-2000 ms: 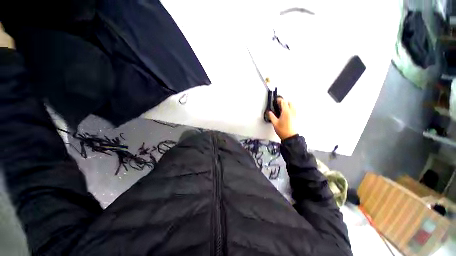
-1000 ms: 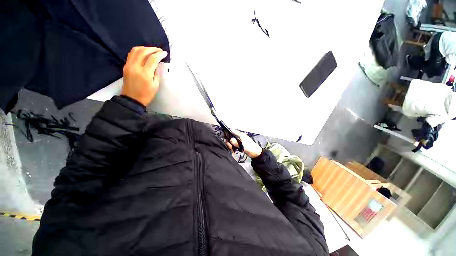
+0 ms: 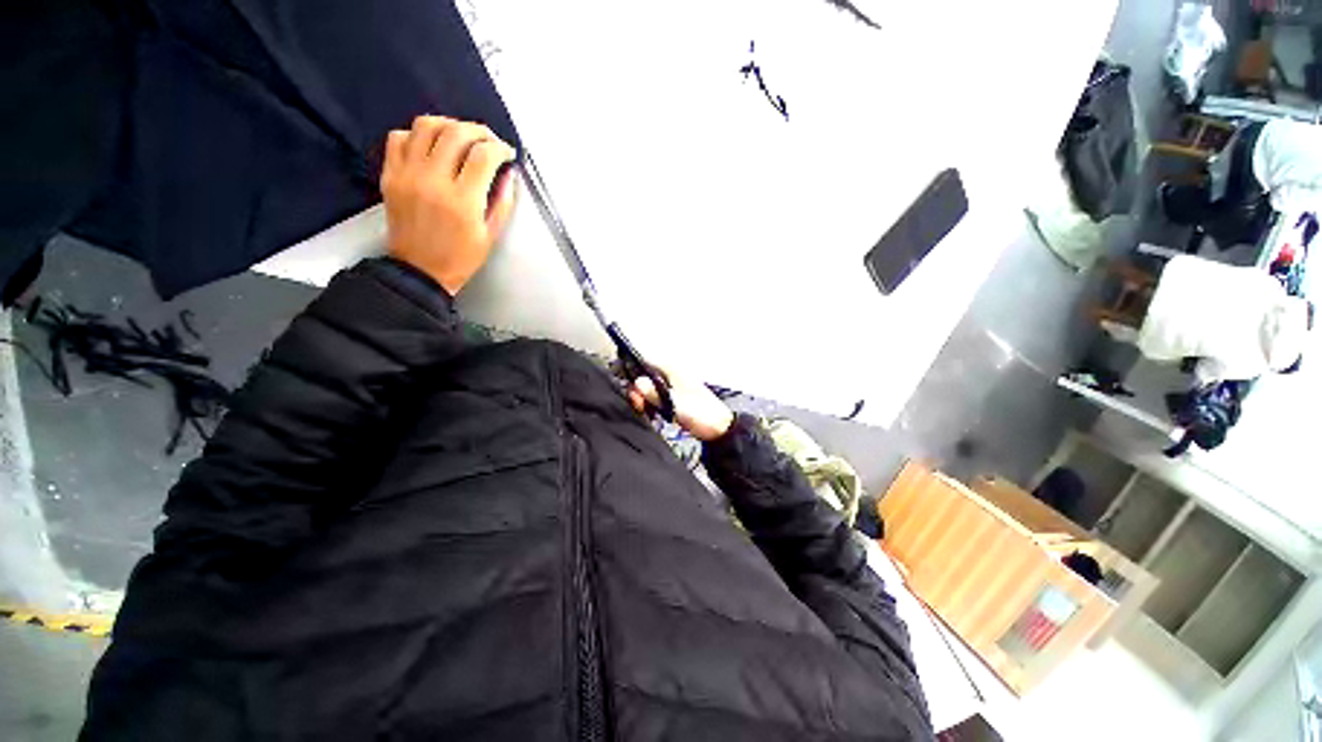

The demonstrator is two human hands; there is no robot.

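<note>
A dark navy garment piece [image 3: 276, 116] lies on the white-topped table [image 3: 696, 203] at the upper left, partly hanging over its front edge. My left hand [image 3: 442, 196] rests on the piece's right corner, thumb and fingers holding the edge. My right hand [image 3: 674, 402] is closed on the black handles of the long tailor's shears [image 3: 580, 283], low at the table's front edge. The blades point up and left, their tips at the garment's edge beside my left fingertips. Whether the blades are slightly parted cannot be told.
A smartphone [image 3: 918, 232] and a few thin dark offcuts [image 3: 764, 80] lie on the table. More offcuts [image 3: 123, 355] are heaped on the floor at left. An olive-green cloth [image 3: 815, 467], a wooden box [image 3: 964, 551], shelving and people in pale clothing are at right.
My left hand, out of sight at first, came onto the garment's corner. My right hand lifted the shears from the table and moved left; lately their tips reached the cloth edge.
</note>
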